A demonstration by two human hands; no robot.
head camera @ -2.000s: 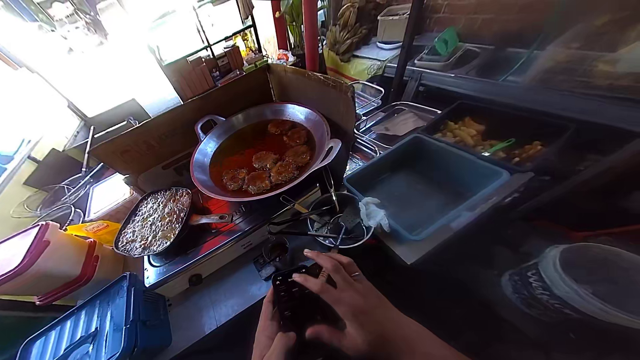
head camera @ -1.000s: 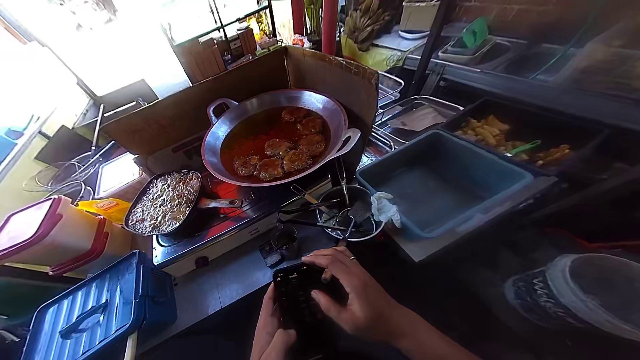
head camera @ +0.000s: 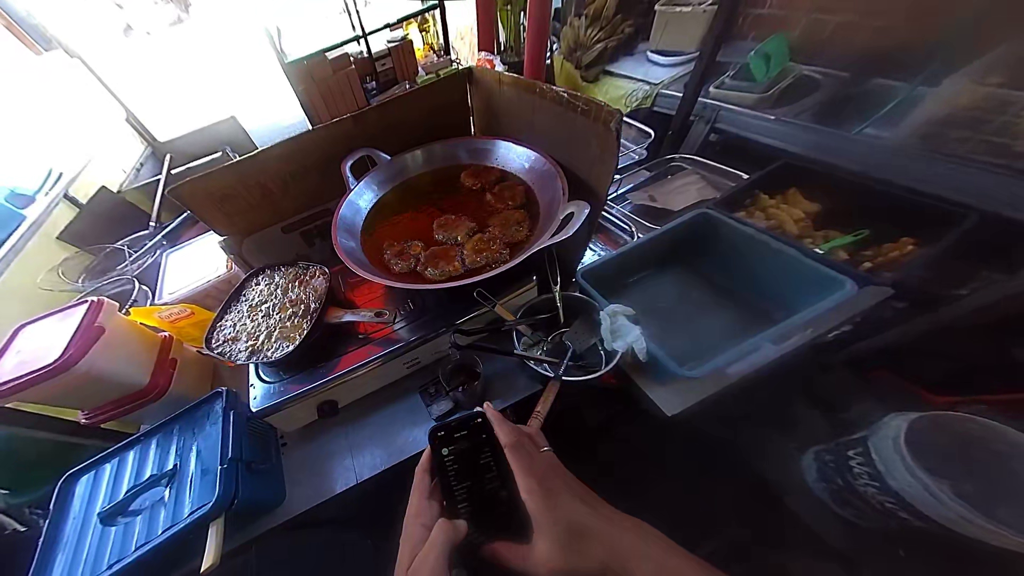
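Note:
A smartphone (head camera: 477,480) with a dark screen is held low at the centre, in front of the stove. My left hand (head camera: 428,524) grips its left side, the thumb across the lower edge. Along its right side lies my right hand (head camera: 544,488), a ring on one finger and the fingertips by the top corner. Beyond them, a wide metal wok (head camera: 456,152) of reddish oil stands on the gas stove (head camera: 360,376), with several browned patties (head camera: 454,230) in the oil. On the stove's left sits a square pan (head camera: 268,314) filled with a pale, crumbly food.
Cardboard (head camera: 336,160) shields the wok's back. A pot (head camera: 596,364) of utensils stands right of the stove, beside a blue-grey plastic tub (head camera: 720,296) and a black tray (head camera: 952,232) of fried food. Lidded containers (head camera: 160,480) are at left; a white bucket (head camera: 904,480) is at lower right.
The right hand's fingers, spread over the phone two seconds ago, now lie along its right side. Both hands stay at the phone.

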